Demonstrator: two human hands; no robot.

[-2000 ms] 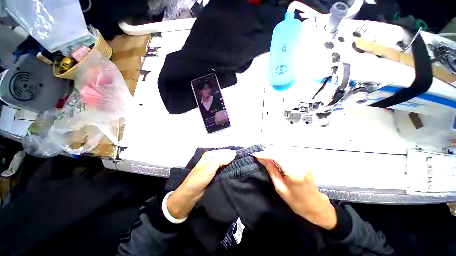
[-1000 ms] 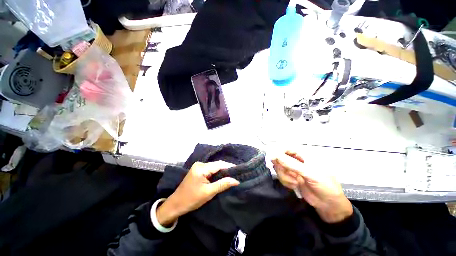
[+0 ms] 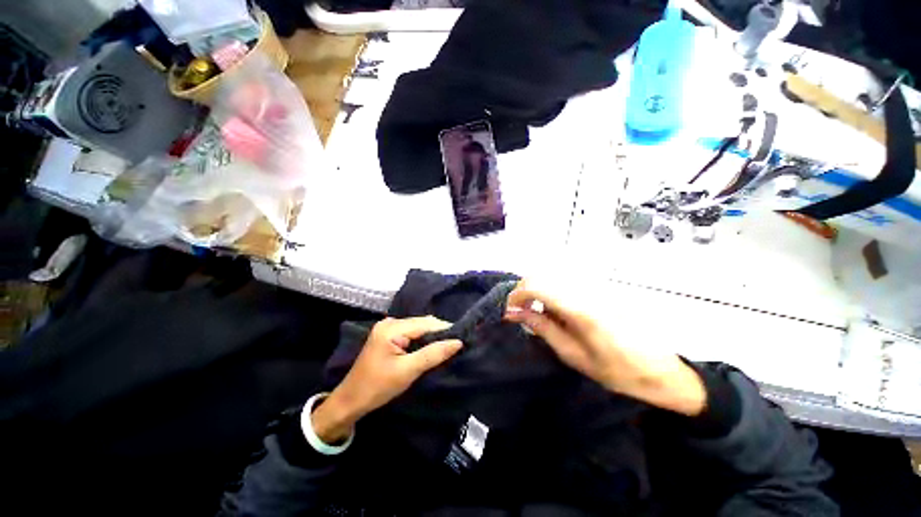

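Note:
Black sweatpants (image 3: 545, 424) lie across the lap and over the table's front edge. A small white and black label (image 3: 471, 440) shows on the cloth. The gathered waistband (image 3: 481, 314) is raised between both hands. My left hand (image 3: 389, 366) pinches the waistband between thumb and fingers. My right hand (image 3: 566, 328) is at the waistband's right end, fingers bent together at its edge. A small pale thing shows at the right fingertips; I cannot tell whether it is a tool or a fingernail.
A lit smartphone (image 3: 472, 180) lies by black cloth (image 3: 434, 111) on the white table. A sewing machine (image 3: 798, 172) and a light-blue bottle-shaped item (image 3: 659, 81) are at right. A clear plastic bag (image 3: 227, 187), basket (image 3: 265, 53) and grey box (image 3: 126, 106) are at left.
The right hand, raised off the waistband a second ago, is back at its edge. The waistband is turned and folded narrower. The view has shifted, so the table things sit further right.

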